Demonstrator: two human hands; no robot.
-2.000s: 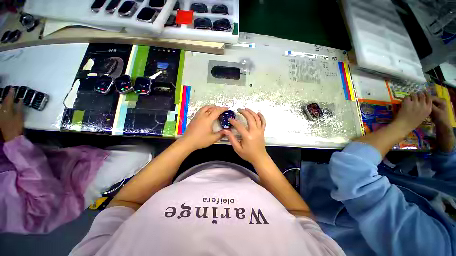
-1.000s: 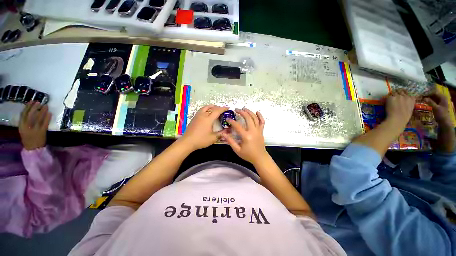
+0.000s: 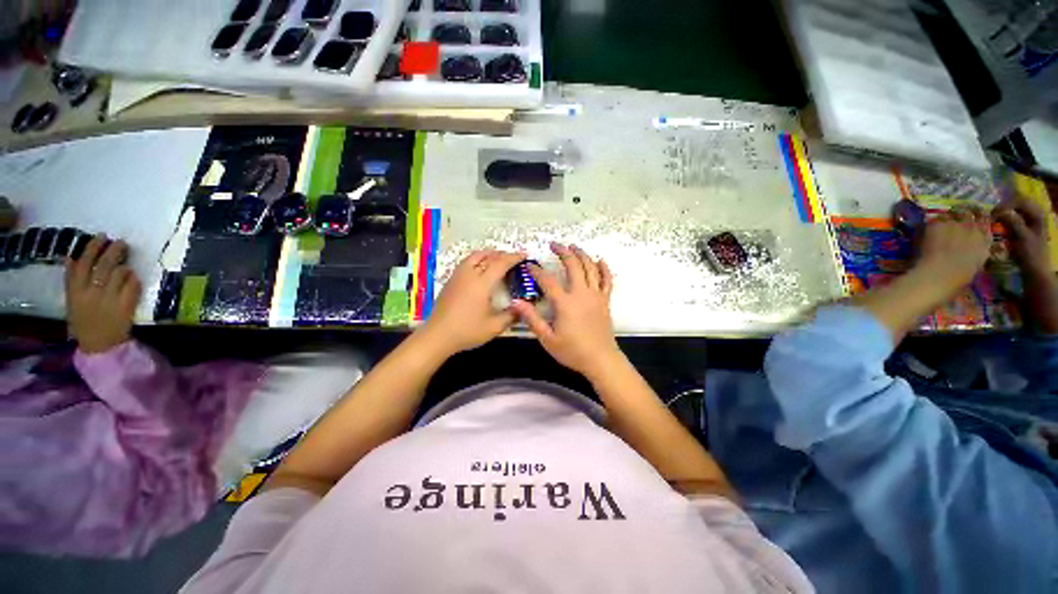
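A watch head (image 3: 526, 281) with a lit blue-purple screen is held between both hands at the front of the silver-white board (image 3: 650, 209). My left hand (image 3: 473, 299) grips its left side. My right hand (image 3: 575, 308) has its fingers on its right side and lower edge. Three watch heads (image 3: 290, 214) lie in a row on the black printed mat (image 3: 238, 273) to the left. A single watch unit (image 3: 727, 252) with reddish glints lies right of centre. A flat black oval part (image 3: 517, 174) lies beyond my hands.
A white blister tray (image 3: 528, 87) with dark watches and a red square stands at the far left, with a tilted second tray (image 3: 232, 64) over it. Pale trays (image 3: 888, 93) lie at the far right. Neighbours' hands are at both sides, the left one by a line of dark watch units (image 3: 44, 244).
The screen of the held watch shows a different lit pattern. The left neighbour's hand has moved right along its row. The view has shifted slightly. My hands have hardly moved.
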